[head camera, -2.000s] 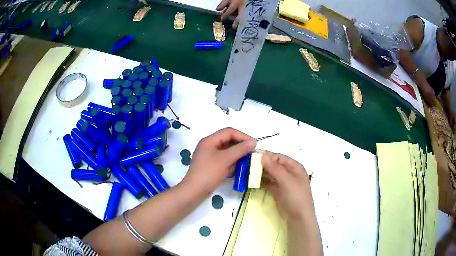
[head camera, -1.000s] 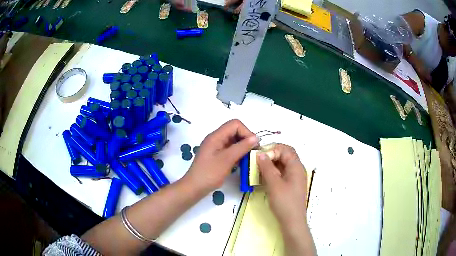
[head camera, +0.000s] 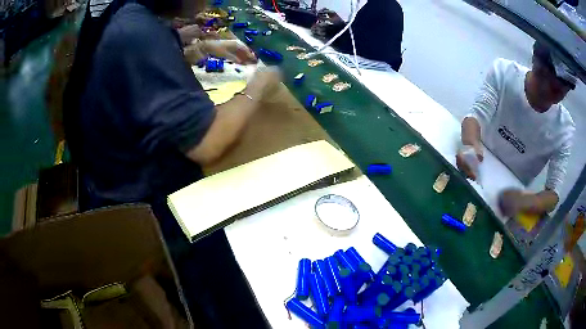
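Observation:
Neither of my hands is in the picture. Nearest in front of me, a pile of blue cylinders (head camera: 328, 279) lies on the white surface (head camera: 257, 250) at the bottom, cut off by the lower edge. Those at the right of the pile stand upright with dark green ends up; others lie flat. A pale tape roll (head camera: 337, 213) lies flat beyond the pile. A stack of pale yellow sheets (head camera: 257, 187) lies beyond the roll at the left.
A green conveyor belt (head camera: 385, 132) runs diagonally, carrying tan pieces (head camera: 408, 150) and blue cylinders. A grey metal upright (head camera: 514, 289) stands at lower right. An open cardboard box (head camera: 96, 238) is at lower left. One worker sits left, others across the belt.
The view has swung to the left. Both my hands, the blue cylinder with the yellow pad and the yellow sheet in front have left the picture. The box and neighbouring worker now show.

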